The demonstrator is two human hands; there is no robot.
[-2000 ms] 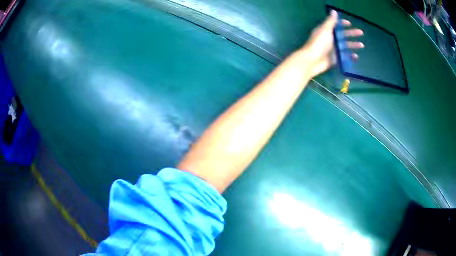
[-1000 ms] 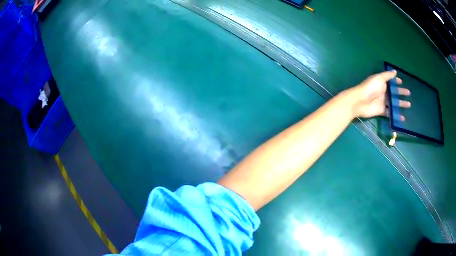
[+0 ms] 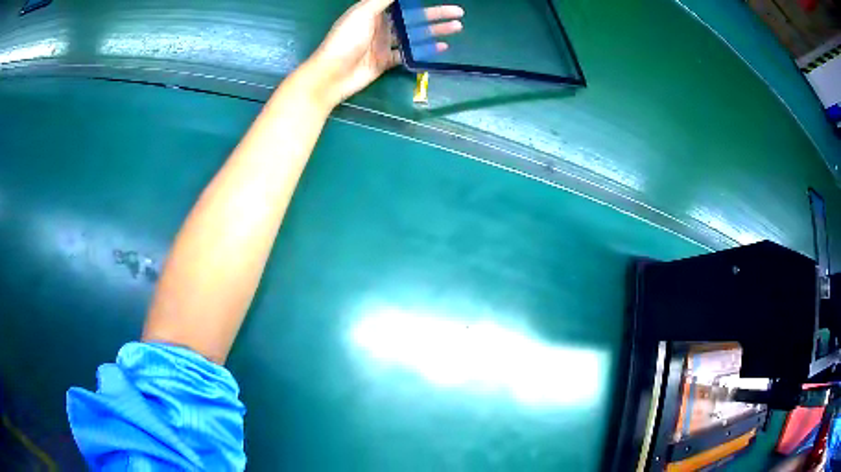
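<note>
My left hand (image 3: pixel 361 48) holds a clear, black-bordered touch panel (image 3: pixel 516 39) by its left edge, at the top centre. Several fingers show through the glass. A gold flex tail (image 3: pixel 421 88) hangs from the near edge, and the panel casts a shadow on the green mat. A black fixture (image 3: pixel 705 300) stands at the lower right. Its pressure plate (image 3: pixel 712 383) and orange strip show, with a dark plunger over them. A red grip (image 3: pixel 800 429) is at the right edge. A small skin-toned patch beside it may be part of my right hand, but it is cut off and unclear.
The green bench mat (image 3: pixel 443 249) has a metal-coloured seam (image 3: pixel 516 159) running across it. Another dark-bordered panel (image 3: pixel 819 226) lies at the far right. The corner of a dark item (image 3: pixel 35 5) shows at the top left. Yellow-and-black striping is at the upper right.
The view has swung right, bringing in the fixture and losing the blue bins. My left hand, still holding the panel, now appears further left and higher in the picture.
</note>
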